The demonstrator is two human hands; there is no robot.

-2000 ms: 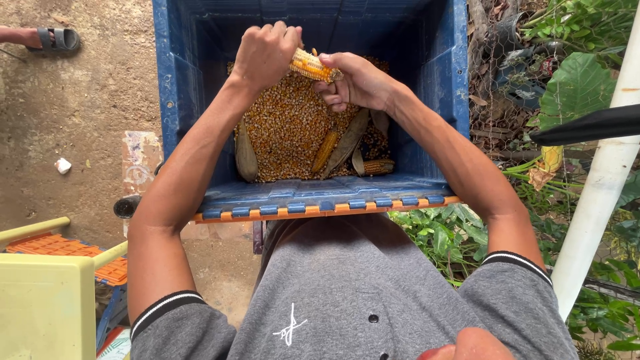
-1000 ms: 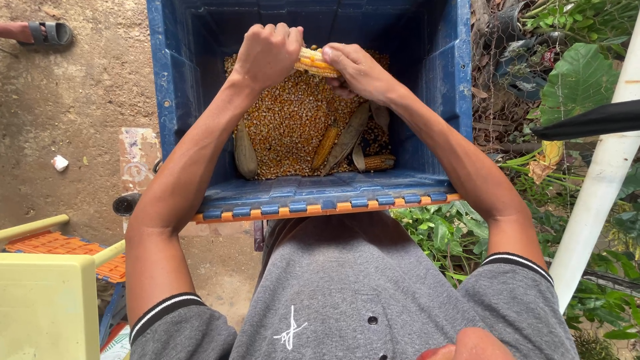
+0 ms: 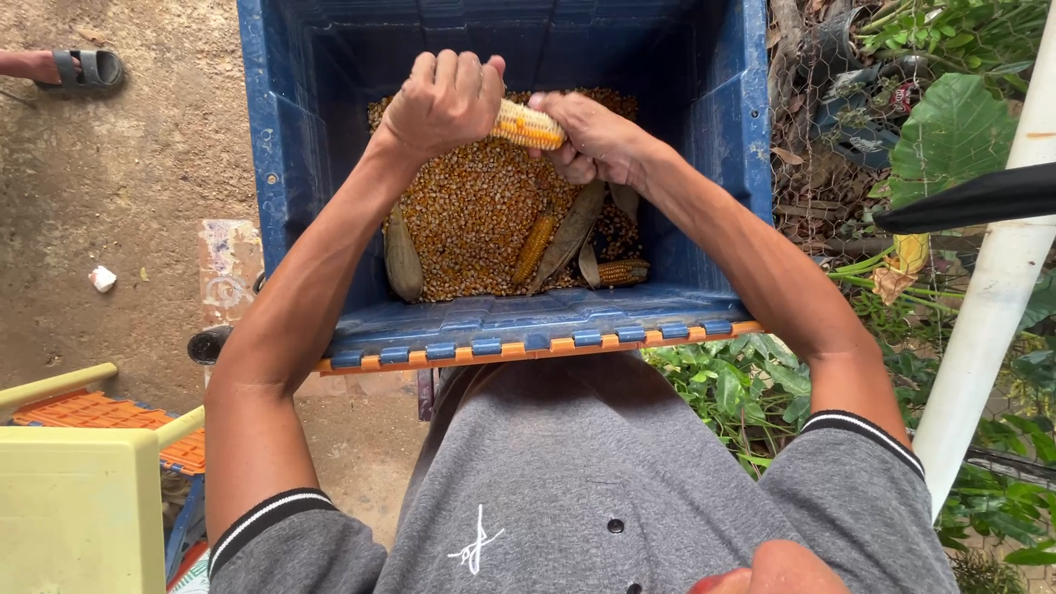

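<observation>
A partly shelled ear of corn (image 3: 528,125), pale bare cob showing above a band of yellow kernels, is held between both hands over a blue plastic crate (image 3: 285,165). My left hand (image 3: 450,103) is closed in a fist round its left end. Around the right end are the fingers and thumb of my right hand (image 3: 590,136). Loose corn kernels (image 3: 470,223) cover the crate's bottom. On them lie a yellow ear of corn (image 3: 535,247), another ear (image 3: 623,273) at the lower right, and dry corn husks (image 3: 571,233), one more husk (image 3: 403,260) at the left.
The crate's orange and blue hinge edge (image 3: 536,345) is close to my body. A pale yellow plastic piece (image 3: 78,511) stands at lower left. Wire mesh, plants and a white pole (image 3: 990,280) are at right. Another person's sandaled foot (image 3: 82,70) is at upper left.
The ear now shows more pale cob and tilts down to the right. My right hand has shifted on its right end, while my left hand keeps its hold.
</observation>
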